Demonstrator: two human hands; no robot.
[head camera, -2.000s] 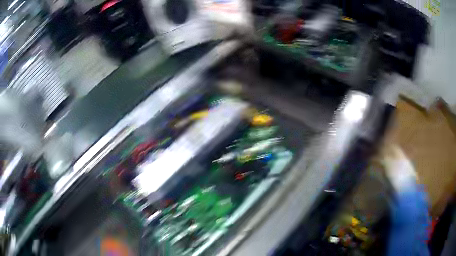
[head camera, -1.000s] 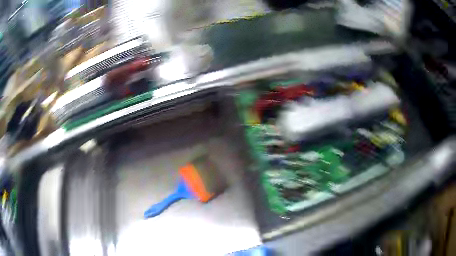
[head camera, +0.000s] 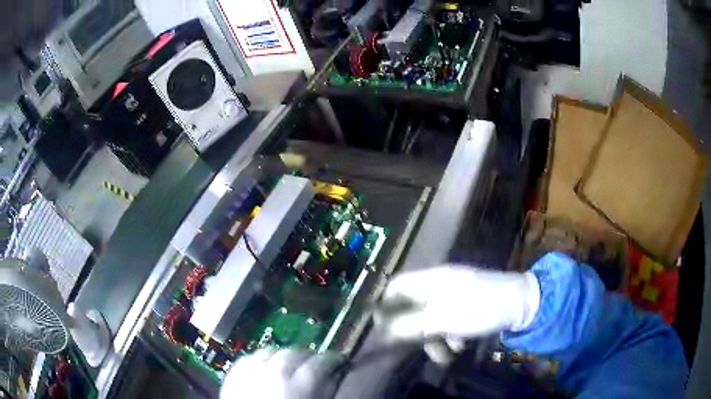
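A large green power board (head camera: 292, 319) sits in a dark carrier in front of me, with a long silver heatsink (head camera: 253, 253) across it, a thin dark loop over the heatsink and red-brown coils (head camera: 178, 321) at its near left end. My right hand (head camera: 448, 302), white-gloved with a blue sleeve, reaches in from the right over the carrier's near right edge. Its fingertips are blurred, and I cannot tell if they hold anything. My left hand (head camera: 273, 376), white-gloved, is at the board's near end, blurred and cut off by the bottom edge.
A second board (head camera: 405, 78) stands further up the line. A white fan box (head camera: 196, 95) is beyond the rail, and a round fan (head camera: 31, 308) at far left. At right are an open parts box (head camera: 573, 245), cardboard flaps (head camera: 643, 171) and yellow blocks (head camera: 645, 280) on red.
The view has swung right from the brush on the conveyor bed, which is out of view. Both gloved hands now show at the board.
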